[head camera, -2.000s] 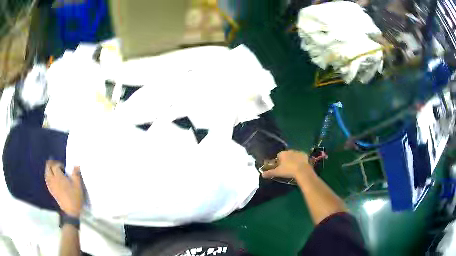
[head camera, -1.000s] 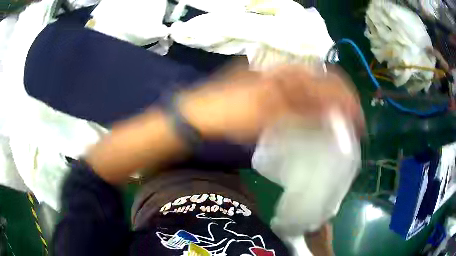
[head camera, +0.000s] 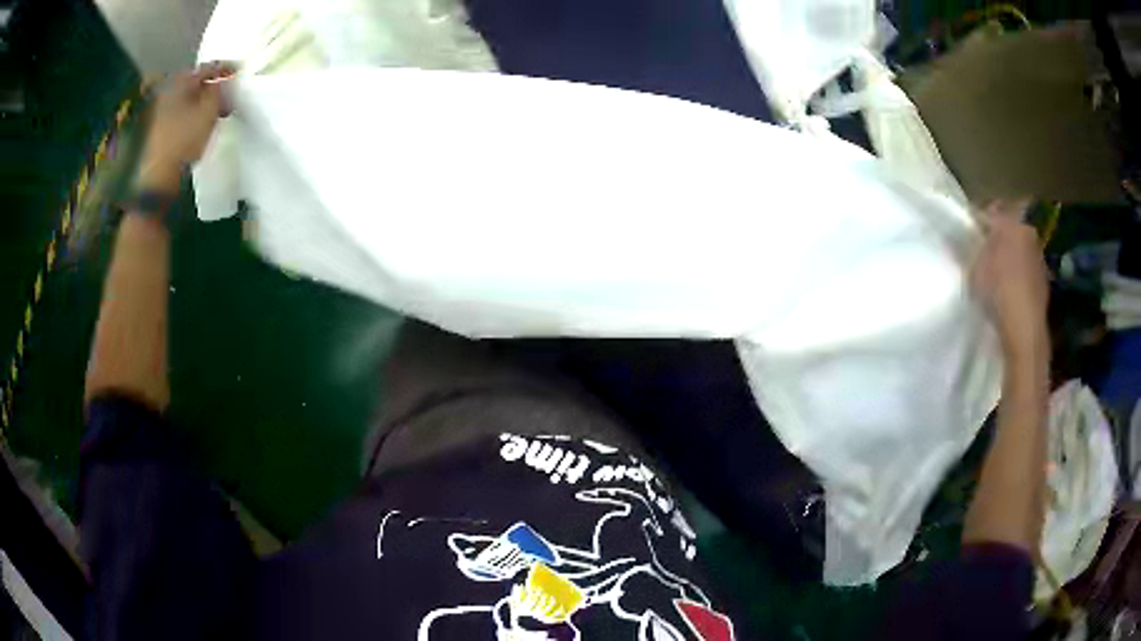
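A white garment (head camera: 538, 200) is stretched between my two hands in front of my body, its top edge taut and its lower part hanging down at the right. My left hand (head camera: 190, 113) grips its upper left corner. My right hand (head camera: 1009, 257) grips its right end and is slightly blurred. The navy pressing board (head camera: 613, 44) shows behind the garment at the top; its nearer part is hidden by the cloth. The iron is not visible.
More white cloth (head camera: 363, 35) lies along the board's left side, and crumpled white cloth (head camera: 832, 56) lies on its right. A brown cardboard-like panel (head camera: 1020, 113) stands at the upper right. A white heap (head camera: 1079, 482) is at the lower right. Yellow-black tape (head camera: 48, 269) crosses the green floor at left.
The view has turned, moving the board to the top. My hands, earlier close together with bunched white cloth, are now wide apart with the garment spread between them.
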